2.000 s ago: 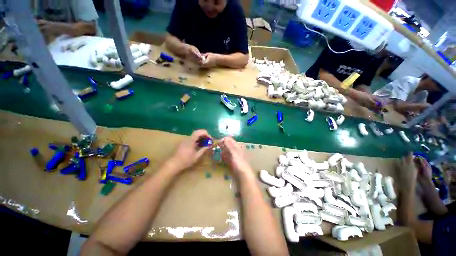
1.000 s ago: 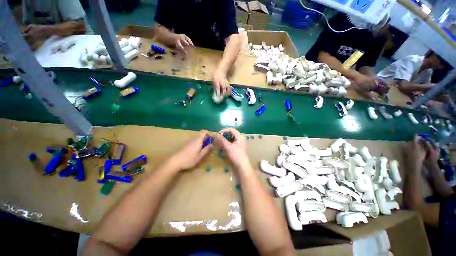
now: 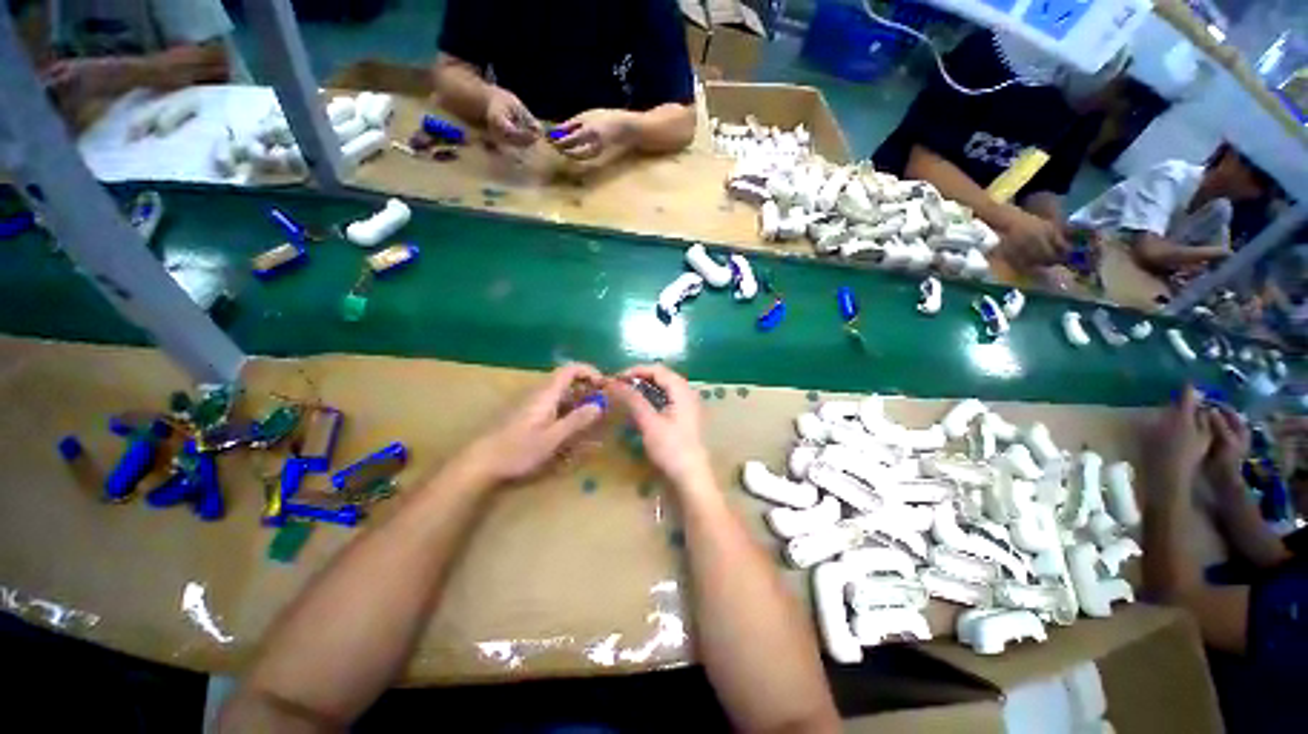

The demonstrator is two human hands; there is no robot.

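Observation:
My left hand (image 3: 539,427) and my right hand (image 3: 663,419) are close together over the brown bench covering, near the belt's edge. My left hand holds a blue battery cell (image 3: 594,403) at its fingertips. My right hand pinches a small dark board (image 3: 650,392) beside it. Fine detail between the fingers is too small and blurred to tell. Small green pads (image 3: 590,485) lie on the covering below the hands.
Battery-and-board assemblies (image 3: 187,466) are heaped at left, white housings (image 3: 947,531) at right. A green conveyor belt (image 3: 488,308) crosses ahead, carrying cells and housings. A carton (image 3: 1148,667) stands lower right. A metal post (image 3: 129,215) rises at left. Other workers sit opposite and at right.
Both hands stay together, with small finger movements. Items on the belt have shifted to the right. The person opposite reached onto the belt and has drawn the hand back, now holding something blue.

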